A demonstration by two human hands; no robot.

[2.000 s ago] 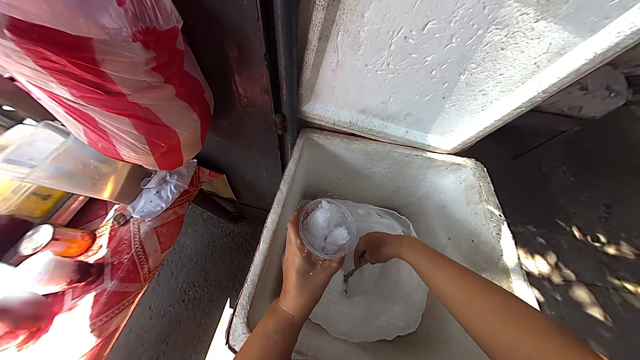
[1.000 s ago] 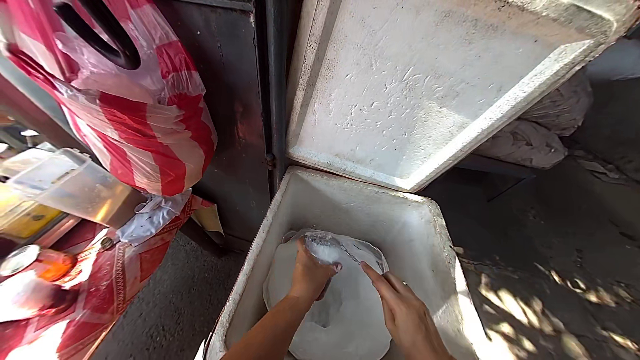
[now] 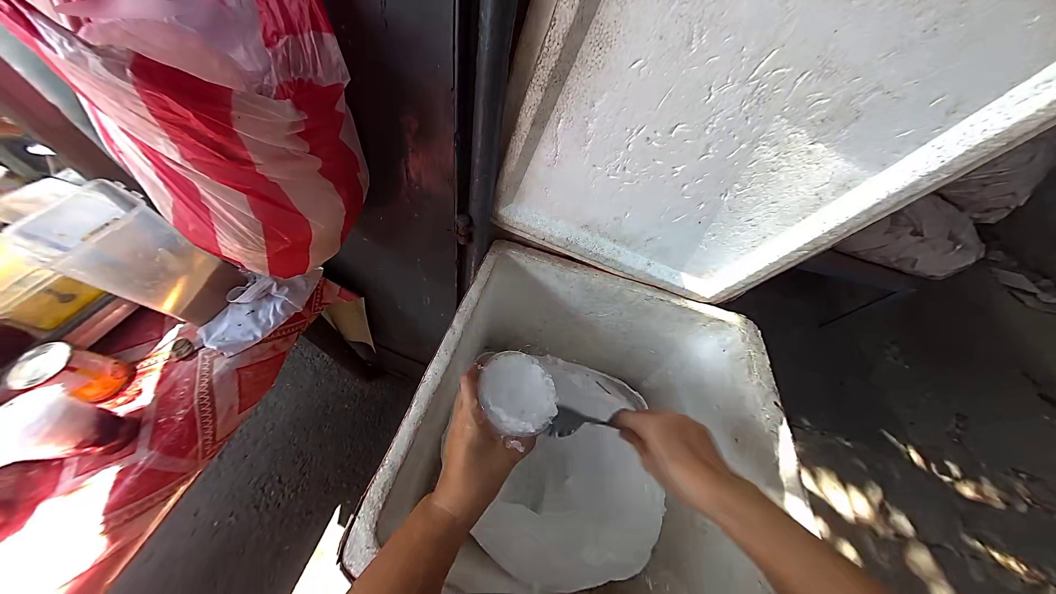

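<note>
My left hand (image 3: pixel 483 450) grips a clear plastic cup (image 3: pixel 518 394) filled to about its rim with crushed ice. In my right hand (image 3: pixel 672 454) is the handle of a metal spoon or fork (image 3: pixel 573 421), whose head lies close against the cup's right side. Both hands are inside a white styrofoam cooler (image 3: pixel 569 289), over a round mass of white ice (image 3: pixel 586 503) in a clear plastic bag. Its surface has a hollow below the cup.
The cooler's lid (image 3: pixel 742 140) stands raised behind it. At left hangs a red-and-white striped plastic bag (image 3: pixel 239 157), above a table with a red patterned cloth (image 3: pixel 173 412), clear plastic containers (image 3: pixel 140 247) and a jar (image 3: pixel 70 371). Sacks (image 3: pixel 916 239) lie at right.
The cup, part full two seconds ago, is now heaped with ice. It was low over the ice one second ago and now shows its top to the view; the utensil is beside it.
</note>
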